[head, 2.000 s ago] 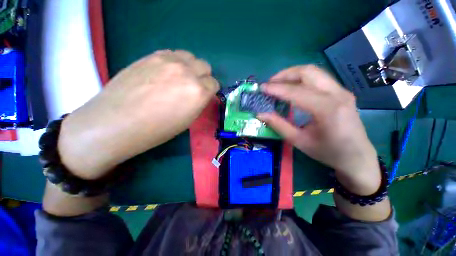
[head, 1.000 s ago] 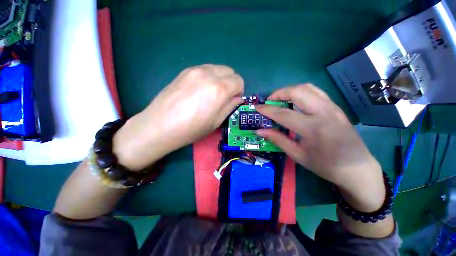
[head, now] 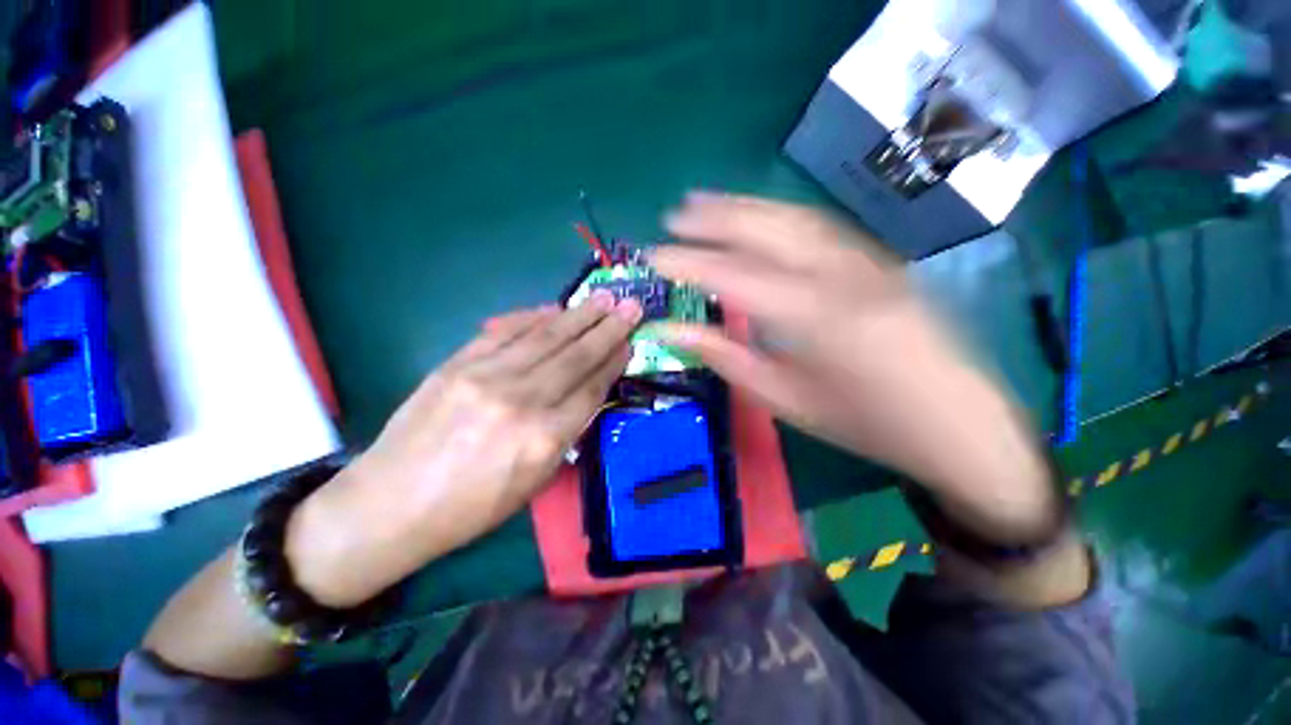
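The green circuit board (head: 656, 354) lies in the upper part of the black housing (head: 598, 545), partly hidden by my hands. Its dark digit display (head: 649, 295) shows between my fingers. The blue battery pack (head: 663, 482) with a black strip sits below it. Thin red and black wires (head: 591, 234) stick up past the board's top edge. My left hand (head: 503, 404) lies flat with its fingertips on the board's left side and display, holding nothing. My right hand (head: 814, 319) is blurred, its fingers apart at the board's right side, with nothing visible in it.
A red sheet (head: 769, 496) lies under the unit. At left, another unit with a blue battery (head: 71, 361) lies beside a white sheet (head: 205, 283). The pale grey screw feeder (head: 878, 177) stands at upper right, with a blue cord (head: 1076, 305) beside it.
My left hand has gone from the board's top left corner to flat on the board. The red and black wires now show above it. The whole view has shifted and tilted.
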